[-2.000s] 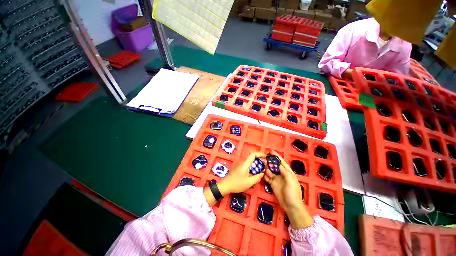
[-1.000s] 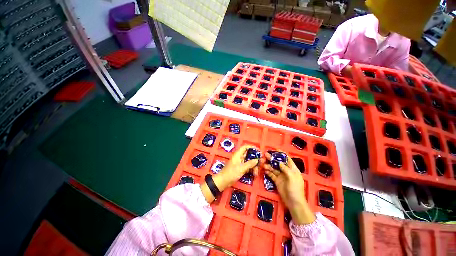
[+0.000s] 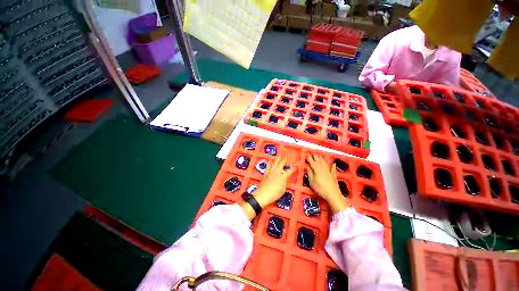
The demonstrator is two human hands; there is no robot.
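The red-orange compartment tray (image 3: 272,258) lies in front of me. Black watch units (image 3: 276,227) sit in many pockets, and a white-faced one (image 3: 261,166) is at the left. My left hand (image 3: 275,183) is palm down over the upper middle pockets, with a small dark piece showing by its fingertips. My right hand (image 3: 324,181) reaches down beside it, fingers pointing into the tray; a dark unit shows partly at its left edge. The fingers hide whether either hand grips a unit.
A full tray (image 3: 307,129) stands behind on white paper (image 3: 392,165). A raised full tray (image 3: 418,165) is at the right, above cables and a large-pocket tray (image 3: 438,241). A clipboard (image 3: 190,108) lies rear left on brown board (image 3: 227,116). A person (image 3: 410,57) in pink sits beyond.
Both hands have moved from holding units up between them, turning them, down to the tray's upper middle pockets, palms down. The units they held no longer show clearly. The view has shifted slightly.
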